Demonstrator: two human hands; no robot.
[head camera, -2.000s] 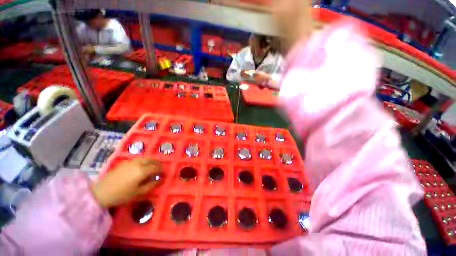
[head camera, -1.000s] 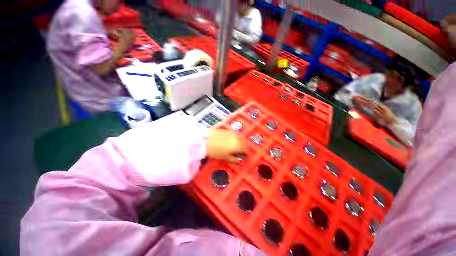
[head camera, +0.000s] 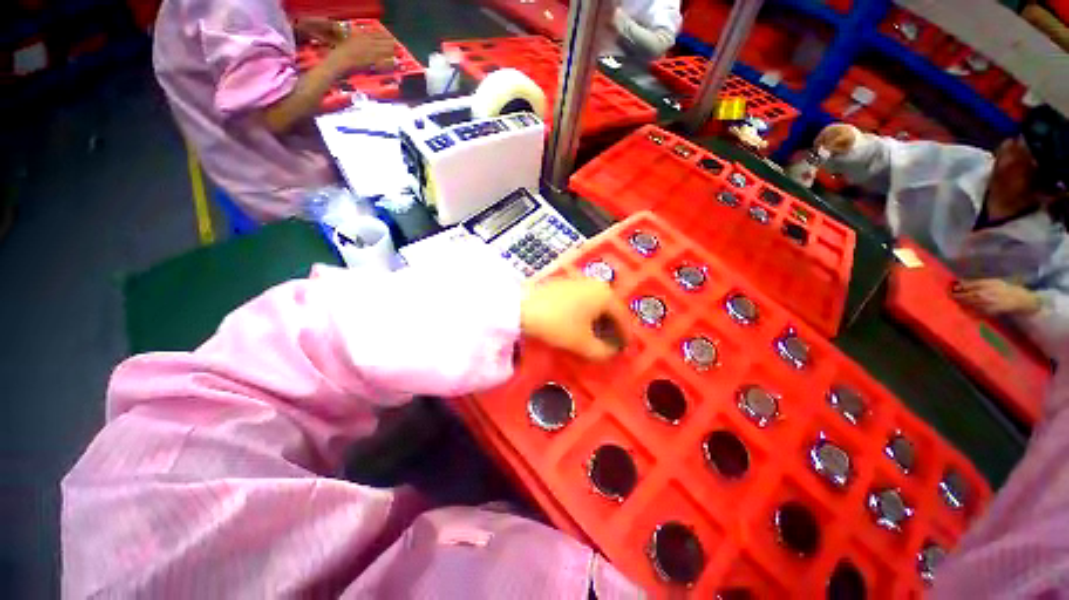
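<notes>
A red compartment tray (head camera: 639, 451) lies slanted before me. Its far two rows hold watch heads with grey backs up, such as this one (head camera: 700, 352). The near rows hold dark-faced watch heads, such as this one (head camera: 612, 471). My left hand (head camera: 572, 316) is at the tray's left part, its fingers closed around the rim of a dark-faced watch head (head camera: 607, 331) at its pocket. I cannot tell if it is lifted. My right hand is out of view; only a pink sleeve shows at the lower right edge.
A calculator (head camera: 533, 234), a tape dispenser (head camera: 475, 164) and a white cup-like roll (head camera: 366, 243) stand beyond my left forearm. Another red tray (head camera: 727, 234) lies behind mine. A person in pink sits at upper left, one in white at right (head camera: 938, 188). A metal post (head camera: 574, 94) rises behind the calculator.
The view has turned left, so the tray lies slanted and the neighbour in pink shows. My left hand stays at the same part of the tray. My raised right arm has left most of the picture.
</notes>
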